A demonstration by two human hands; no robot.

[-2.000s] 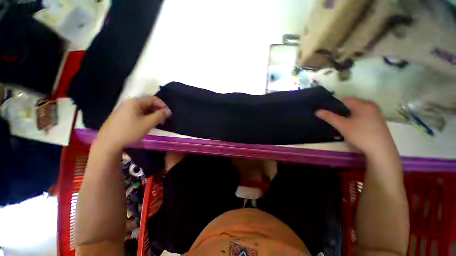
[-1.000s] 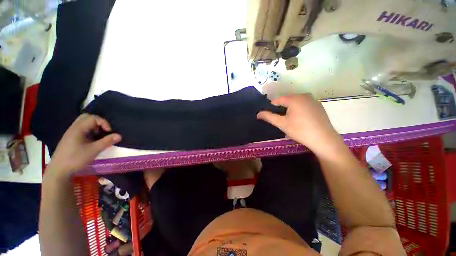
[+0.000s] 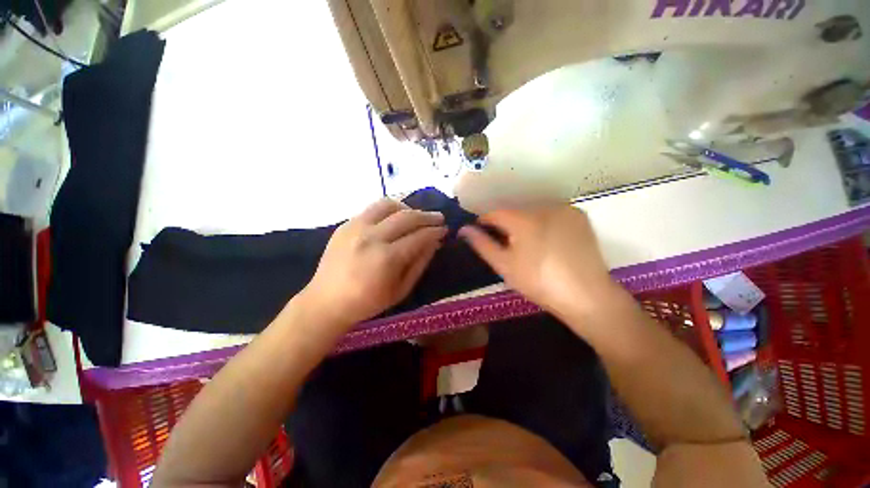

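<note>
A long, slightly curved black cloth strip [image 3: 229, 281] lies along the front edge of the white table. My left hand [image 3: 377, 253] and my right hand [image 3: 539, 248] meet at its right end and pinch the cloth there. The right hand is slightly blurred. The cloth end between the fingers is just in front of the needle area [image 3: 441, 157] of the cream sewing machine [image 3: 572, 48]. The fingers partly hide the cloth. A pile of black pieces [image 3: 100, 191] lies at the left of the table.
Blue-green thread snips [image 3: 733, 164] lie on the machine bed at the right. A purple band [image 3: 668, 272] runs along the table's front edge. Red baskets [image 3: 820, 334] stand below on both sides, the right one holding thread spools [image 3: 735, 338]. A small box [image 3: 38, 357] is at far left.
My left hand has let go of the strip's left end and moved right, beside my right hand. The view has shifted right, showing more of the machine. The strip's left end now lies flat.
</note>
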